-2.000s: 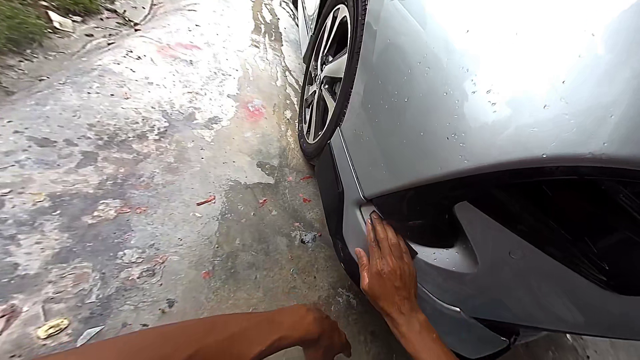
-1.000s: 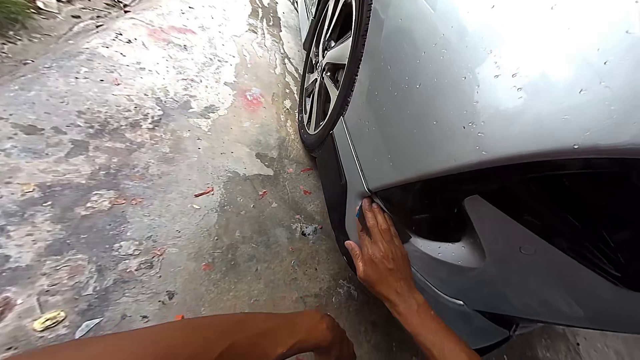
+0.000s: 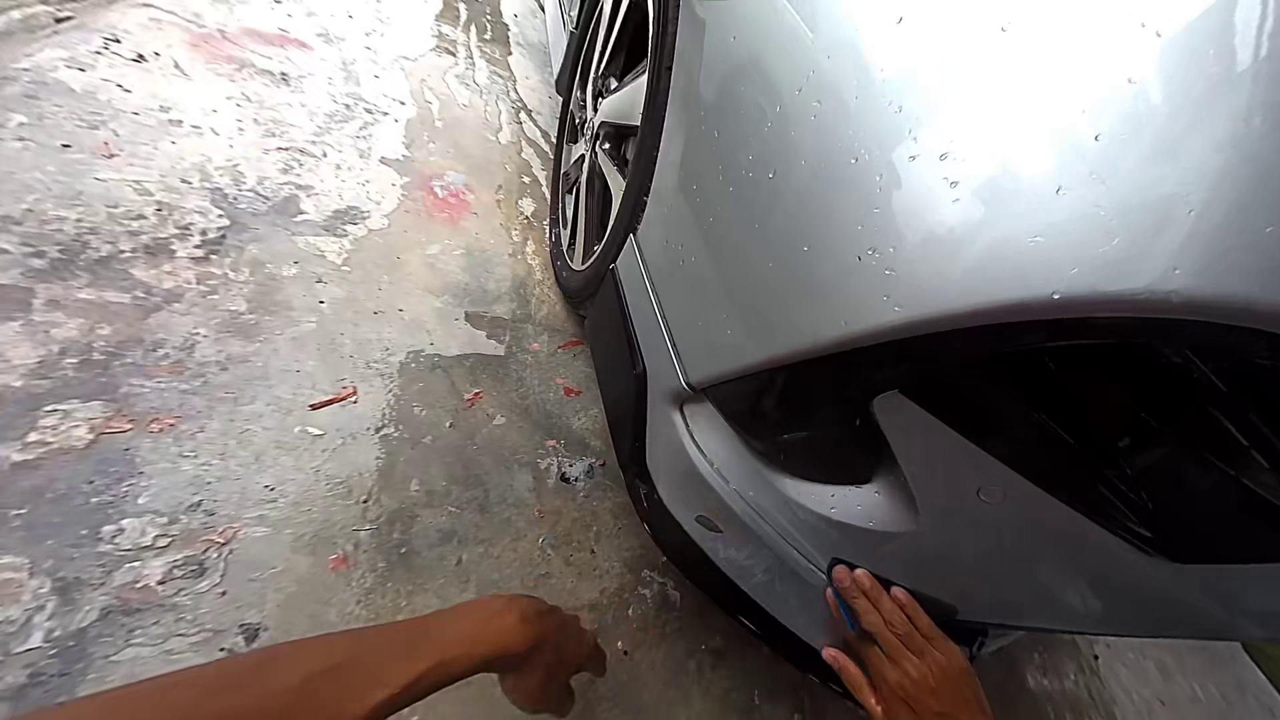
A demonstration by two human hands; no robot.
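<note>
A grey car bumper [image 3: 740,560] curves down to the lower right, below the silver body panel [image 3: 800,200]. My right hand [image 3: 900,650] presses a thin dark pad with a blue edge [image 3: 845,600] flat against the bumper, its fingers lying over the pad. A small dark oval mark [image 3: 708,523] shows on the bumper to the left of that hand. My left hand [image 3: 550,655] hangs over the floor at the lower middle, loosely curled and away from the car; whether it holds anything is hidden.
The car's wheel [image 3: 605,140] stands at the upper middle, with black lower trim [image 3: 615,370] below it. A dark opening [image 3: 1080,430] lies at the right. Red scraps [image 3: 333,398] lie on the stained concrete floor [image 3: 300,480]. Water drops dot the silver panel.
My right hand has slid along the bumper, away from the wheel, toward the lower right. The view has moved closer to the car.
</note>
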